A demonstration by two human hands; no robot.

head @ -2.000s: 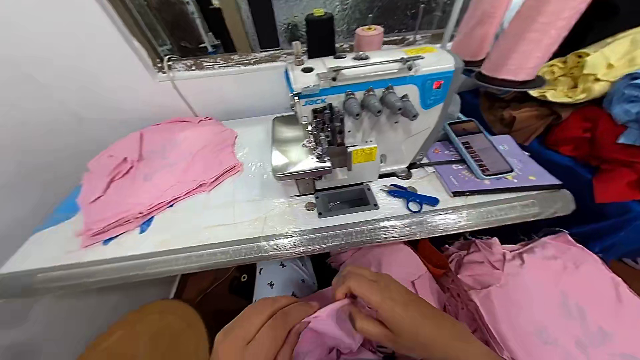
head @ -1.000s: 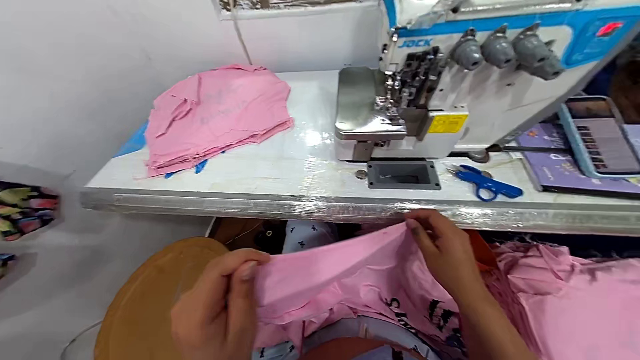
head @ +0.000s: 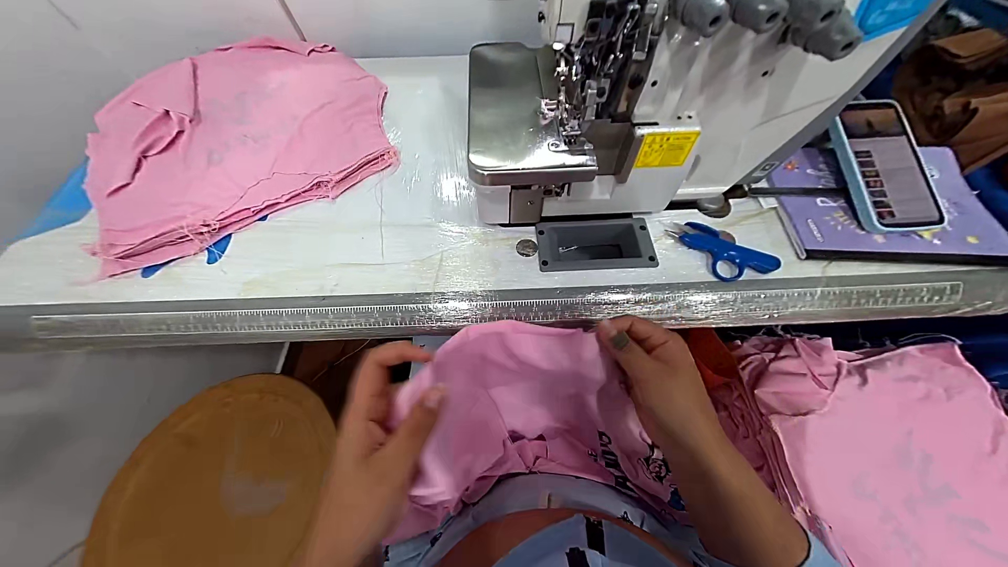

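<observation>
Pink knit fabric with dark print (head: 543,378) hangs between my hands, above my lap and in front of the table edge. My right hand (head: 654,370) pinches its upper right corner between thumb and fingers. At the fabric's left side is my left hand (head: 394,433), blurred, with thumb and fingers apart; whether it grips the cloth is unclear. Beyond the edge stands a white overlock sewing machine (head: 669,165) with a metal cloth plate (head: 512,118). A stack of pink cut pieces (head: 244,150) lies on the table to its left. Blue thread snips (head: 728,250) rest at its right.
A ruler (head: 378,315) runs along the table's front edge. Round brown stool (head: 213,480) at lower left; more pink garment pieces (head: 906,441) at lower right. A phone (head: 890,165) lies on a purple notebook (head: 976,228). A coin (head: 526,247) sits beside a grey recessed tray (head: 597,264).
The fabric, bunched in my hands two seconds ago and stretched between them one second ago, now hangs slacker. My left hand's fingers have spread. The view has moved closer to the table.
</observation>
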